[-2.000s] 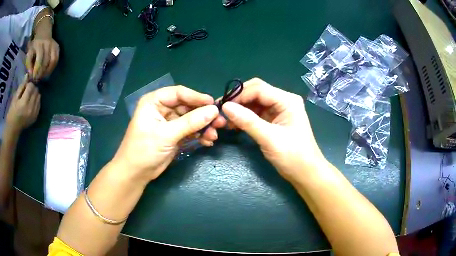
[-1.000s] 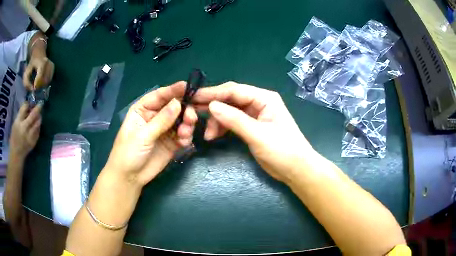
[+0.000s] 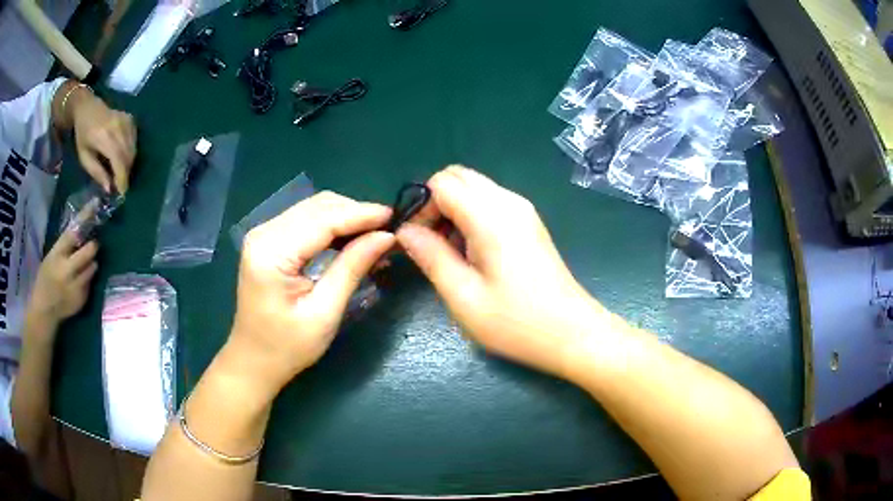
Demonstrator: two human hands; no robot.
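Observation:
My left hand (image 3: pixel 308 284) and my right hand (image 3: pixel 490 264) meet in front of me above the table. Both pinch a black USB cable (image 3: pixel 413 200) between thumbs and fingers; a small loop of it sticks up, and the rest is hidden by my fingers. A clear zip bag (image 3: pixel 279 207) lies partly under my left hand. Another clear bag (image 3: pixel 172 227) lies to the left with a cable (image 3: pixel 194 176) on it, its silver plug upward.
Packed bags (image 3: pixel 666 127) lie heaped at right, beside a beige metal instrument (image 3: pixel 832 108). A stack of new bags (image 3: pixel 137 362) lies lower left. Loose cables (image 3: pixel 257 73) and a single cable (image 3: pixel 333 96) lie upper left. Another person's hands (image 3: pixel 98 147) work at the far left.
The cable went from both hands into my left hand's hold, and now both hands pinch it again with its loop up. The other person's hands have moved.

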